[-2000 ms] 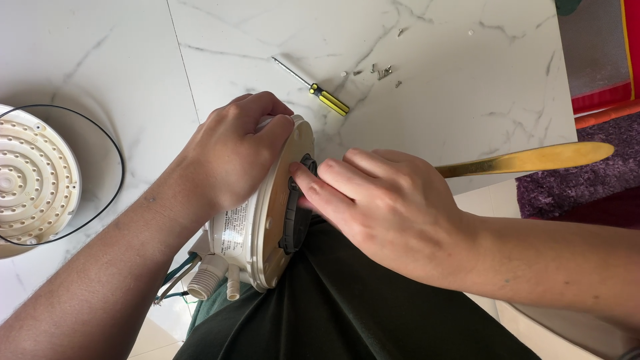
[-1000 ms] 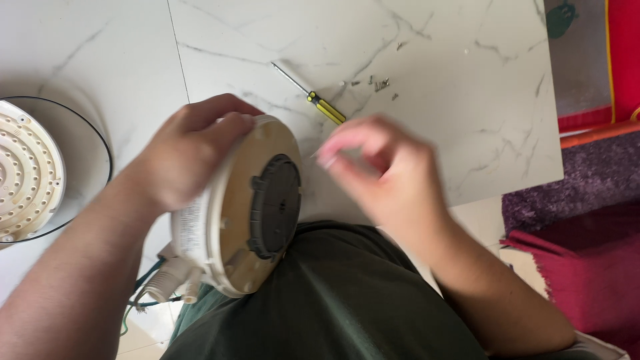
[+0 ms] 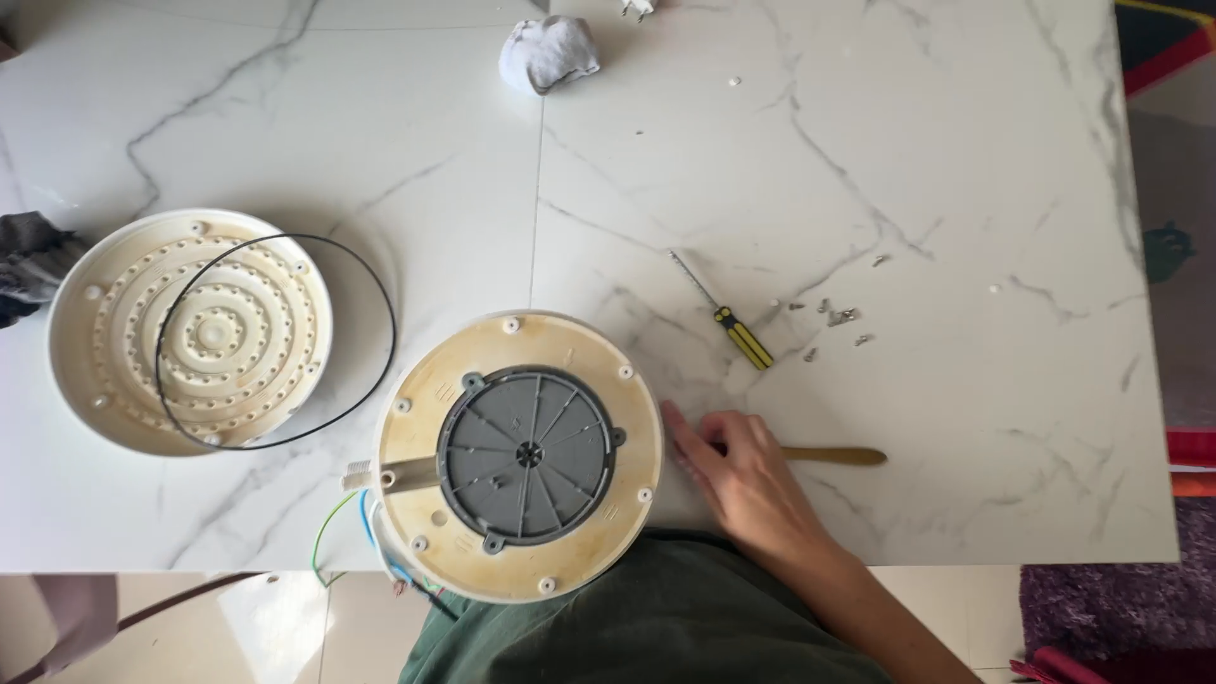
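A round cream plastic housing (image 3: 408, 380) with a ribbed grey disc (image 3: 570, 475) in its middle lies face up at the table's front edge. Wires (image 3: 366, 518) hang from its lower left. Beside its right rim is my right hand (image 3: 750, 465), fingers bent down at the tabletop; whether they hold something is hidden. The golden flat handle (image 3: 841, 456) of a utensil sticks out to the right behind that hand. My left hand is out of view. Further back lie a yellow-and-black screwdriver (image 3: 744, 339) and several small screws (image 3: 841, 316).
At the left a perforated round cream cover (image 3: 71, 351) has a thin black ring (image 3: 393, 332) lying partly across it. A dark cloth (image 3: 38, 256) touches the left side, and a crumpled white cloth (image 3: 549, 55) lies at the back. The marble-patterned tabletop (image 3: 997, 380) extends right.
The housing, held tilted by my left hand before, now lies flat with its grey disc up. My left hand has left the view. My right hand has come down to the table. The view has shifted.
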